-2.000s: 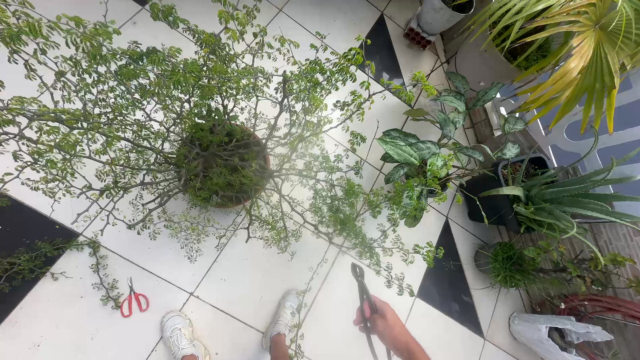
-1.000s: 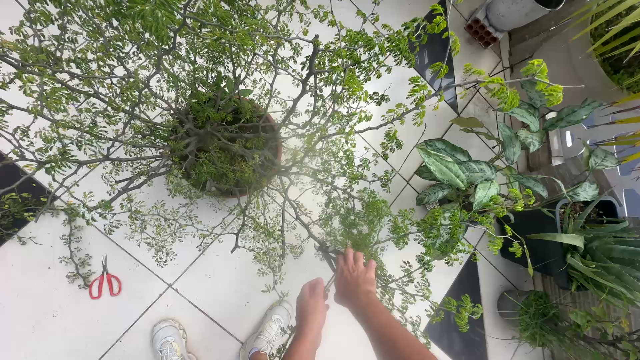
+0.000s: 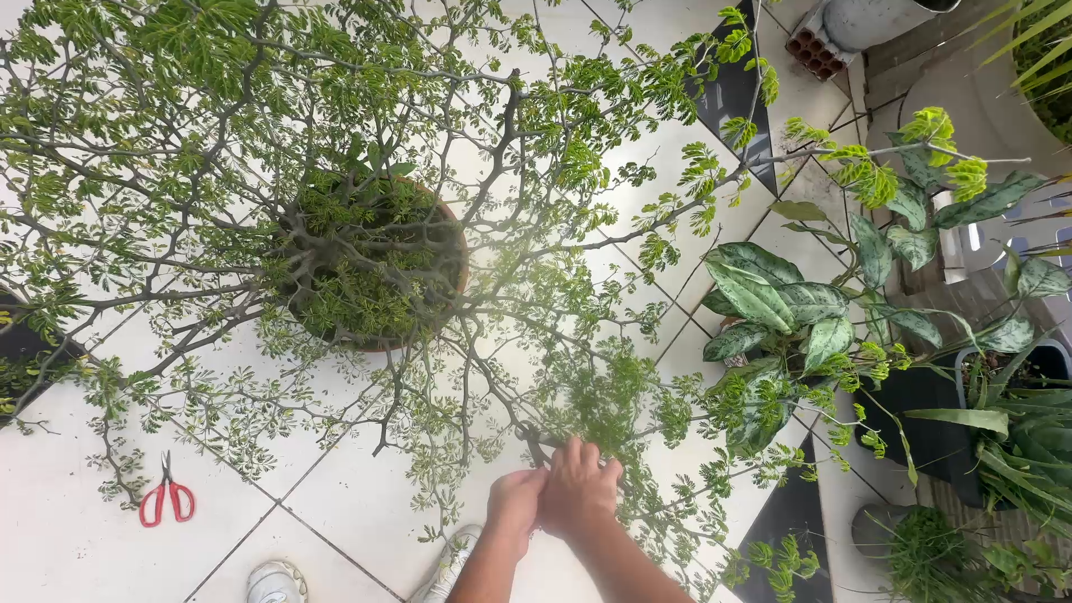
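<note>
A wide, many-branched small-leaved bonsai tree (image 3: 335, 251) grows in a round brown pot (image 3: 460, 251), upper left of centre. At lower centre my left hand (image 3: 517, 501) and my right hand (image 3: 579, 486) are pressed side by side, fingers curled round the handles of a dark metal branch cutter (image 3: 544, 439). The handles are mostly hidden by the hands. Its head lies against a grey branch below the pot, among leaves; whether the jaws are closed cannot be seen. Red-handled scissors (image 3: 167, 494) lie on the tiles at lower left.
White shoes (image 3: 276, 582) stand on the tiled floor at the bottom edge. To the right are a variegated leafy plant (image 3: 796, 306), an aloe (image 3: 1017, 435) in a black planter (image 3: 921, 419) and a small grassy potted plant (image 3: 930, 544). A hollow brick (image 3: 816, 50) and grey pot (image 3: 875, 21) sit at upper right.
Two seconds ago one hand held the cutter off the tree, over the floor. Both hands have since come together at a branch below the pot. The view has shifted closer to the tree.
</note>
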